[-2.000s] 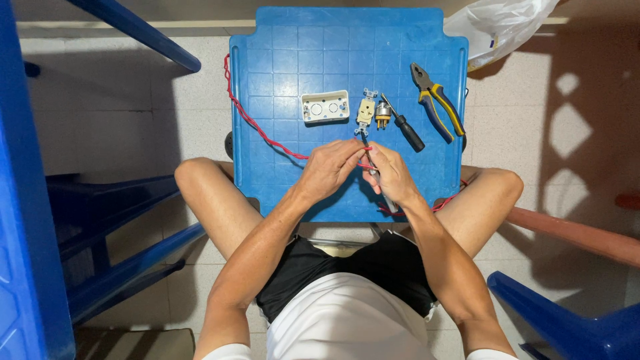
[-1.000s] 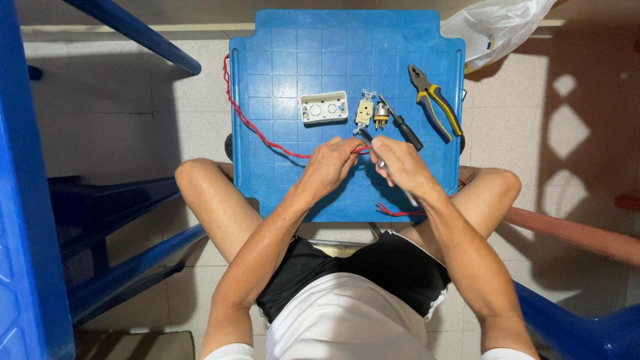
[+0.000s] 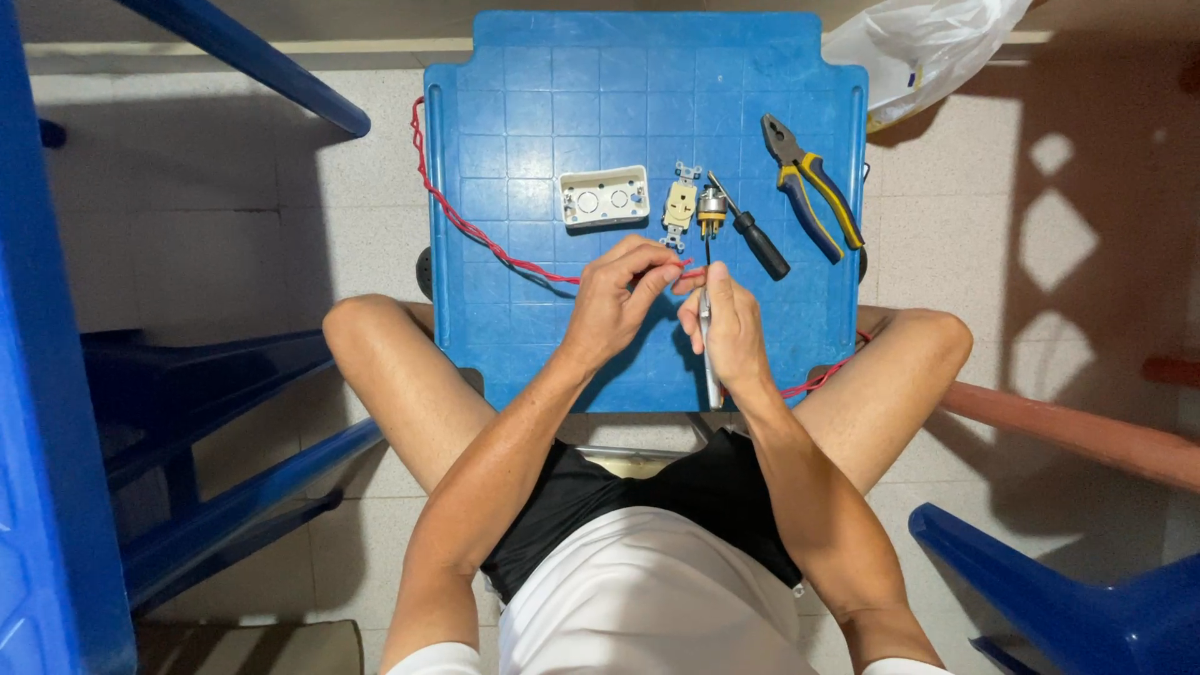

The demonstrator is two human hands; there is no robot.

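Observation:
My left hand (image 3: 621, 298) pinches the end of a twisted red wire (image 3: 487, 246), which runs off over the table's left edge. My right hand (image 3: 724, 330) holds a utility knife with a metal handle (image 3: 712, 375), its dark blade pointing away from me beside the wire end. Beyond my hands on the blue plastic table (image 3: 600, 70) lie a white outlet box (image 3: 605, 198), an ivory receptacle (image 3: 680, 202), a plug with brass prongs (image 3: 712, 208) and a black-handled screwdriver (image 3: 761, 246). Combination pliers (image 3: 814, 189) with blue and yellow grips lie to the right.
Another stretch of red wire (image 3: 820, 378) crosses the table's lower right edge. A clear plastic bag (image 3: 923, 47) is at the upper right. Blue plastic furniture (image 3: 56, 375) stands at the left, a blue leg (image 3: 1022, 572) at the lower right and a reddish bar (image 3: 1069, 431) at the right.
My right hand has moved slightly from its place one second ago, and the knife handle now shows below it. The pliers, screwdriver, plug, receptacle and box have stayed put.

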